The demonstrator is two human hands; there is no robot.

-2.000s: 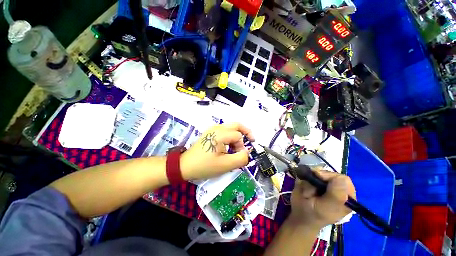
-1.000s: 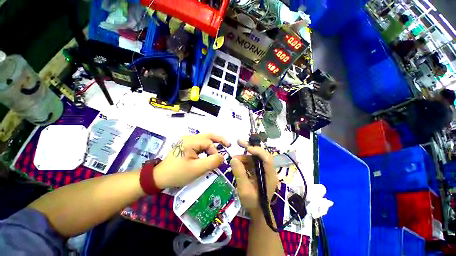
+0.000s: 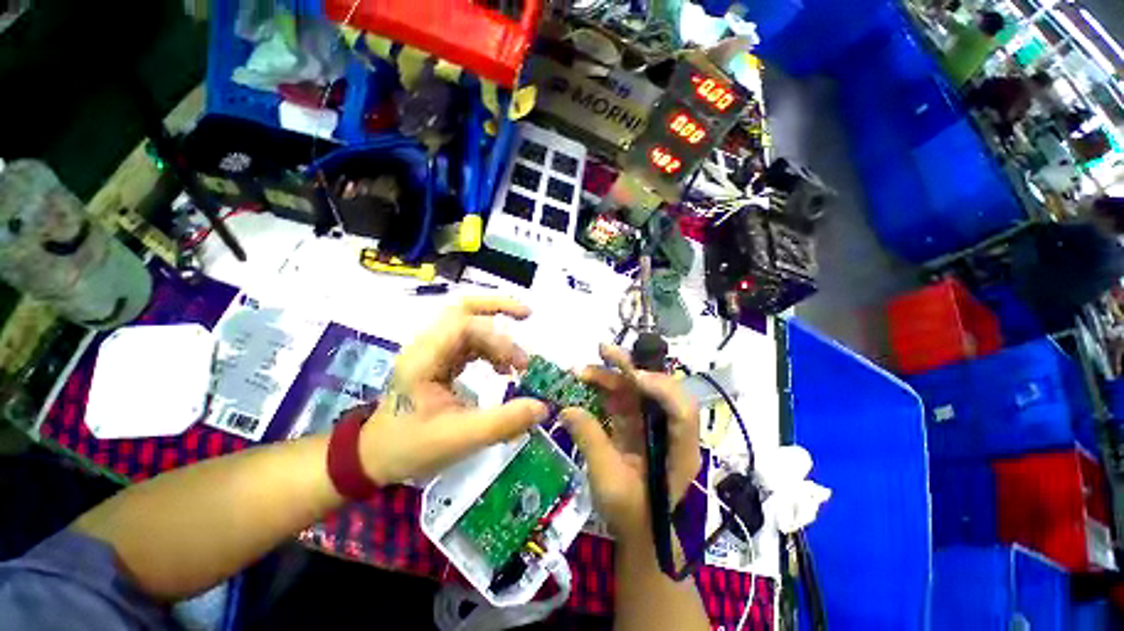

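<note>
My left hand (image 3: 450, 401) and my right hand (image 3: 635, 431) hold a smaller green circuit board (image 3: 558, 386) between their fingertips, above the housing. My right hand also holds the black soldering iron (image 3: 657, 431), its thin metal tip pointing up and away. The white lower housing (image 3: 440, 499) lies below with the main green circuit board (image 3: 515, 493) in it. Red, black and yellow wires show at its lower right end. A white cable (image 3: 542, 594) lies looped at its near side.
A white square cover (image 3: 150, 381) lies at left, near a translucent bottle (image 3: 68, 247). A yellow and black knife (image 3: 398, 264), white socket panel (image 3: 539, 191) and red-digit display (image 3: 688, 127) stand farther back. A crumpled tissue (image 3: 795, 491) and blue bin (image 3: 857, 481) are at right.
The small board has turned, so its green face now shows. My left fingers have spread around it. The soldering iron has swung from pointing left to pointing away from me. The view has shifted.
</note>
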